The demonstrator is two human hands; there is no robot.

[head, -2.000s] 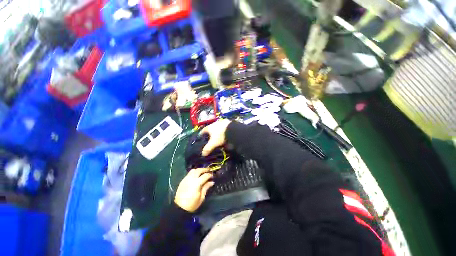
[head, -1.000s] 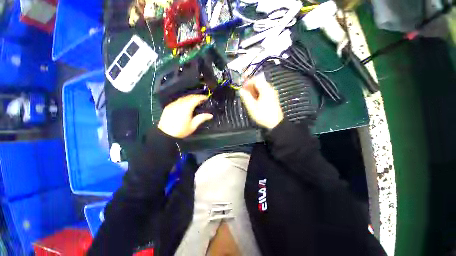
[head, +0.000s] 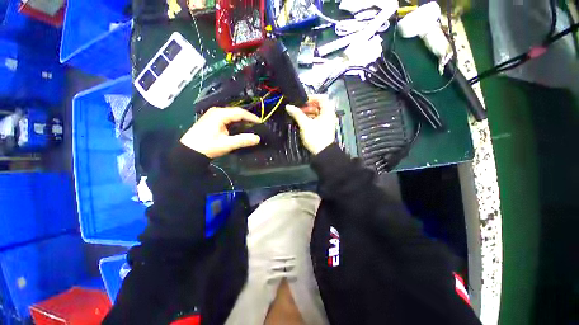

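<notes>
A black socket housing (head: 284,71) stands tilted on the black ribbed mat (head: 295,145), its open side showing thin yellow, blue and red internal wires (head: 272,108). My left hand (head: 219,131) is at the housing's lower left, thumb and fingers apart near the wires; whether it grips anything is unclear. My right hand (head: 314,124) holds the housing's right part, fingers curled at its edge. The palm side and some fingertips are hidden.
Behind the work are a red parts tray (head: 240,47), a blue parts tray (head: 293,26) and white cables (head: 355,28). A white power strip (head: 168,70) lies left. A coiled black cord (head: 406,92) and a white tool with dark end (head: 428,28) lie right. Blue crates (head: 101,225) stand left.
The view has swung down and closer. The housing has turned, with one part now tilted up beside my right hand. My right hand has moved slightly left; my left hand stays near the wires.
</notes>
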